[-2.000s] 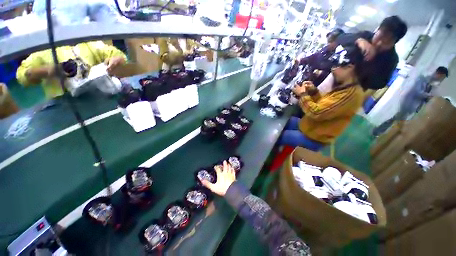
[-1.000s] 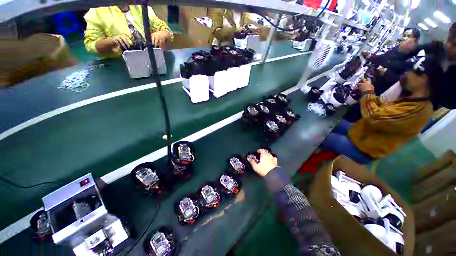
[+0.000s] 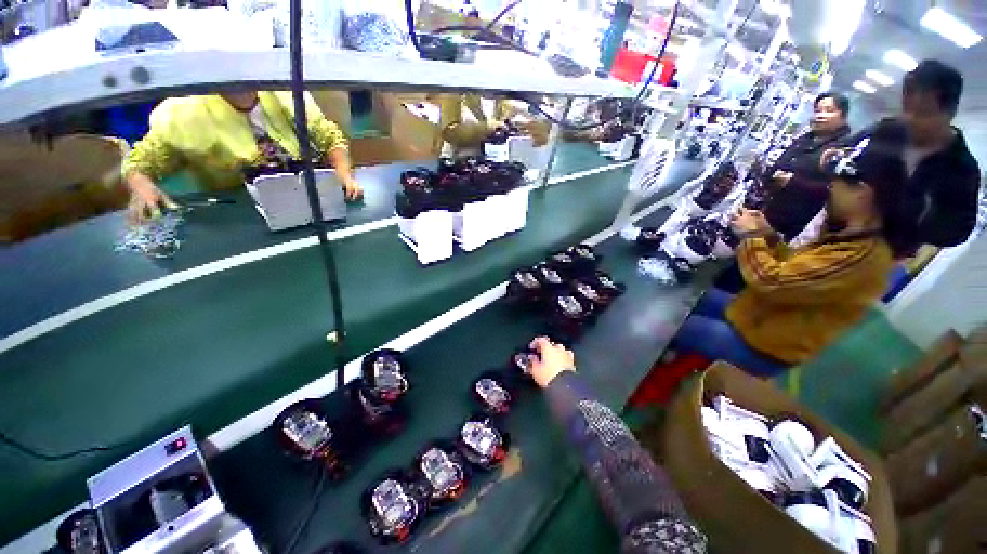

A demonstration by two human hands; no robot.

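My right hand (image 3: 552, 360) reaches in from the lower right in a dark patterned sleeve. Its fingers are on a round black housing (image 3: 524, 364) with a silver inner part, partly hidden by the fingers, on the dark green bench. A similar housing (image 3: 491, 393) stands just left of it. Three more, including a near one (image 3: 392, 508), stand in a slanting row closer to me. Two others, one at the back (image 3: 384, 374) and one to its left (image 3: 306, 430), are near the white strip. My left hand is not in view.
A white-grey screw feeder (image 3: 162, 492) with a red switch is at lower left. A black cord (image 3: 325, 249) hangs down in front. More housings (image 3: 563, 284) stand farther along. A carton (image 3: 693, 465) of white shells is at right. People sit across and along the line.
The view swung right, then slightly back. My right hand was spread over two housings, then moved onto the farther one, which now stands slightly apart from its neighbour.
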